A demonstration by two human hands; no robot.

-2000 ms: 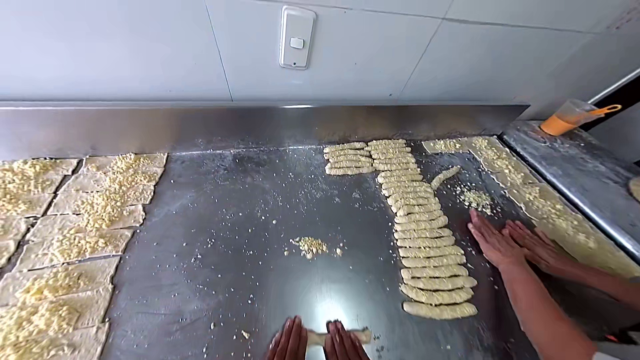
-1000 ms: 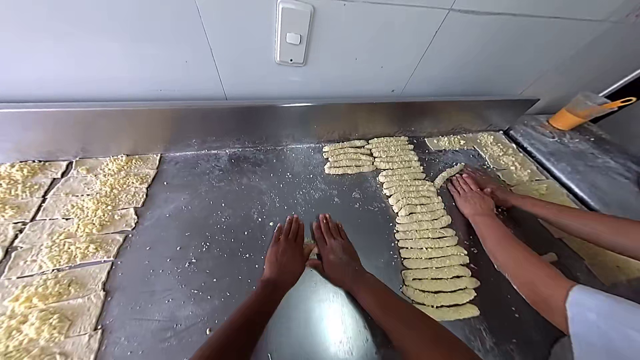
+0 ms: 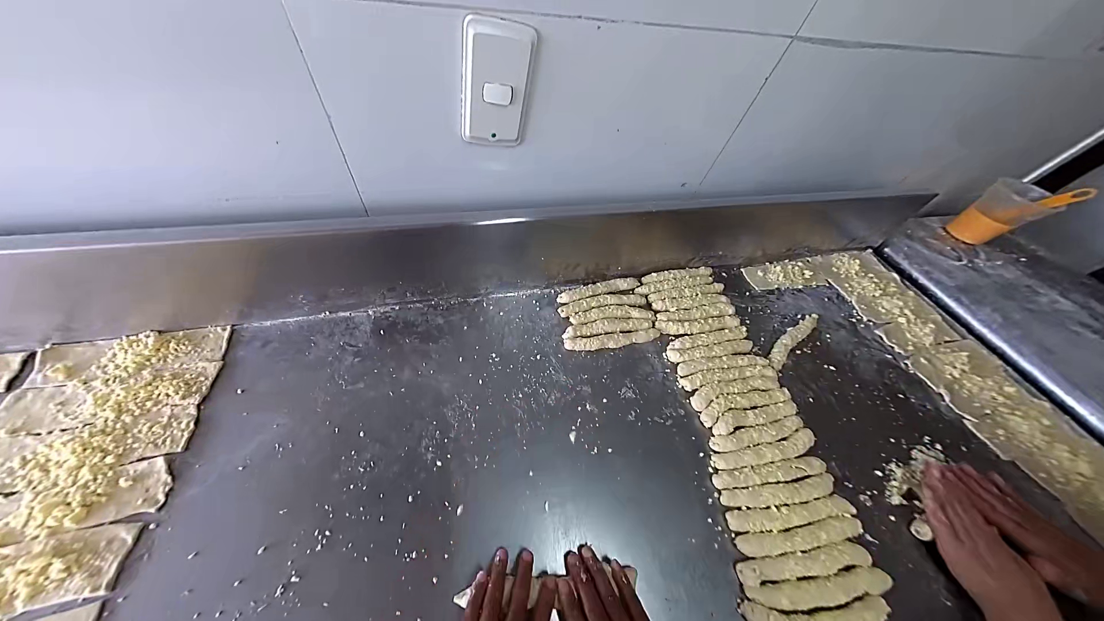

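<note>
My left hand (image 3: 511,588) and my right hand (image 3: 599,586) lie side by side at the bottom edge, palms down with fingers extended, pressing on a piece of dough (image 3: 464,597) whose ends show at either side. Most of that piece is hidden under my fingers. To the right, a long column of crumb-coated dough sticks (image 3: 768,474) lies on the steel table (image 3: 362,483), with a shorter group of sticks (image 3: 608,315) at its upper left. One single stick (image 3: 792,341) lies aslant beside the column.
Dough pieces topped with grated cheese (image 3: 103,431) cover the left side; more topped dough (image 3: 957,366) lines the right edge. A co-worker's hands (image 3: 975,517) press near crumbs (image 3: 912,474) at right. A plastic jug of orange content (image 3: 992,216) stands on the ledge. A steel backsplash (image 3: 388,259) runs behind.
My hands have moved back toward the near edge from the middle of the table. The co-worker's hands have moved nearer, away from the slanted stick. The small crumb pile at mid-table two seconds ago is gone.
</note>
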